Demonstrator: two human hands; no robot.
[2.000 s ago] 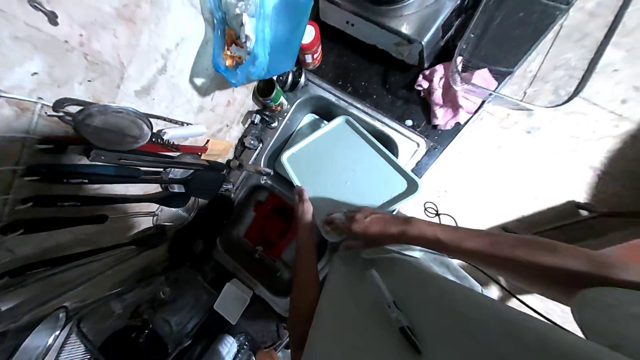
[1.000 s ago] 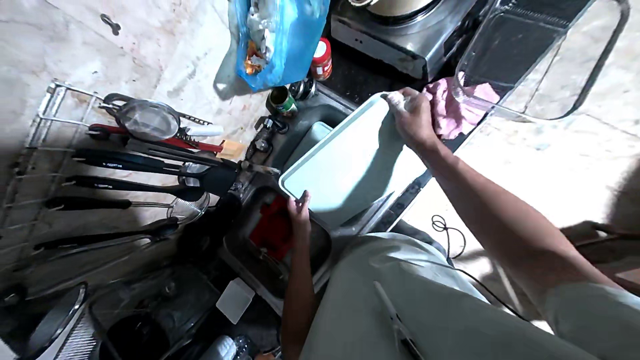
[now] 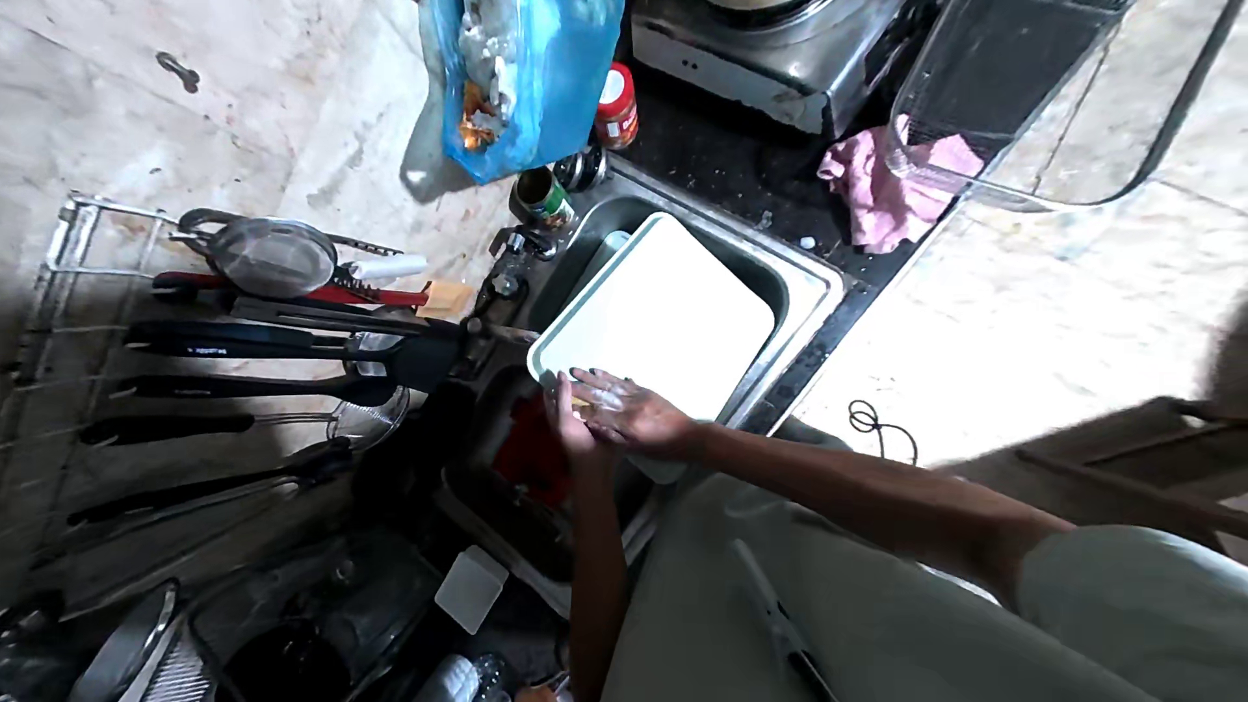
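Observation:
A pale rectangular plastic tray or lid (image 3: pixel 663 312) lies tilted over the right basin of a steel double sink (image 3: pixel 814 278). My left hand (image 3: pixel 577 419) is at its lower left corner, fingers pointing up, close against my right hand. My right hand (image 3: pixel 634 414) lies palm up over the near edge, with whitish foam on the fingers and something small and yellowish between the two hands. Whether either hand grips the tray cannot be told. A red item (image 3: pixel 534 453) lies in the other basin, partly behind my left arm.
Black utensils (image 3: pixel 283 341) and a strainer (image 3: pixel 273 255) hang on a wire rack at left. Beyond the sink are a blue plastic bag (image 3: pixel 546 78), a red-lidded jar (image 3: pixel 616 107), a gas stove (image 3: pixel 741 58) and a pink cloth (image 3: pixel 897 185). A clear container (image 3: pixel 1033 200) juts in at upper right.
My right hand has moved from the tray's far corner, near the pink cloth, back beside my left hand. The tray, tilted up one second ago, now lies lower over the basin.

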